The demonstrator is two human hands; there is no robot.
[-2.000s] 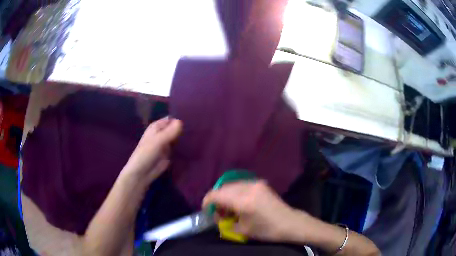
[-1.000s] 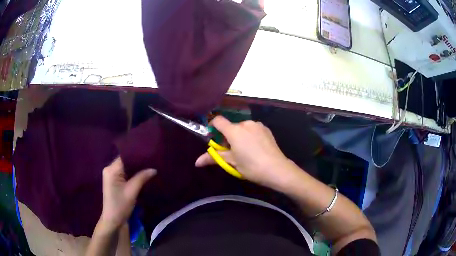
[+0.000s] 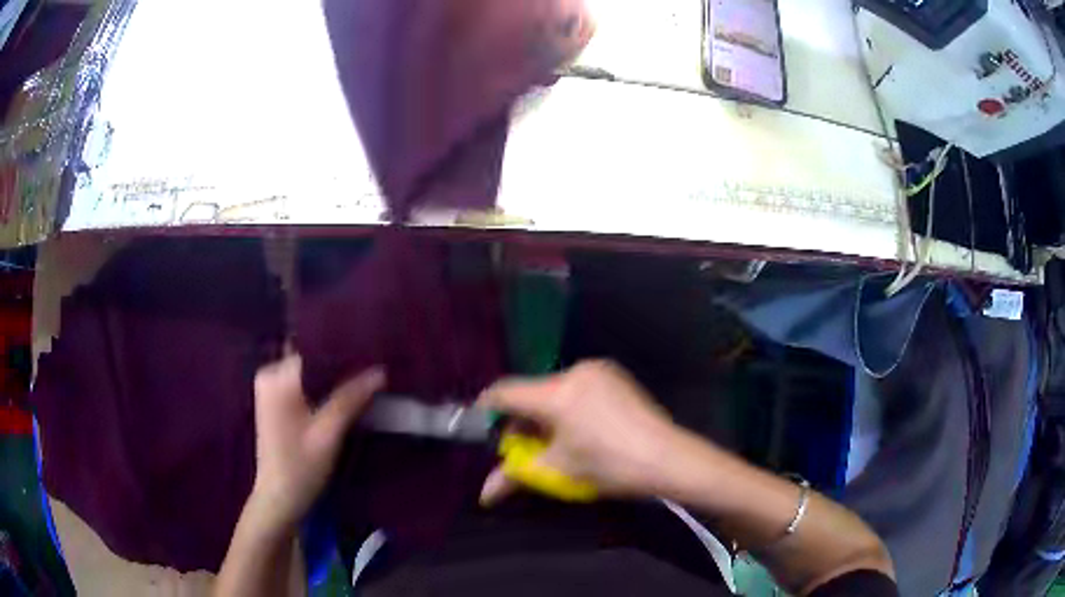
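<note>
A maroon cloth chain (image 3: pixel 438 105) lies over the white table and narrows near the table's front edge. A maroon piece (image 3: pixel 403 315) hangs below that narrow join, in front of my lap. My left hand (image 3: pixel 306 426) holds this piece at its left side, thumb on the cloth. My right hand (image 3: pixel 590 432) holds scissors (image 3: pixel 438 420) by the yellow handle. The blades point left across the hanging cloth, close to my left fingers, and are blurred. A stack of maroon pieces (image 3: pixel 152 408) lies at the left.
White table (image 3: pixel 701 163) with ruler markings. A phone (image 3: pixel 745 53) lies on it, and a sewing machine part (image 3: pixel 981 82) stands upper right. Pale threads (image 3: pixel 917 222) dangle at the right edge. Grey cloth (image 3: pixel 911 432) hangs lower right. Brown board (image 3: pixel 99 548) shows under the stack.
My right hand and the scissors have moved down, away from the table edge, after first rising. The view has shifted slightly. The upper cloth now narrows to a point at the table edge.
</note>
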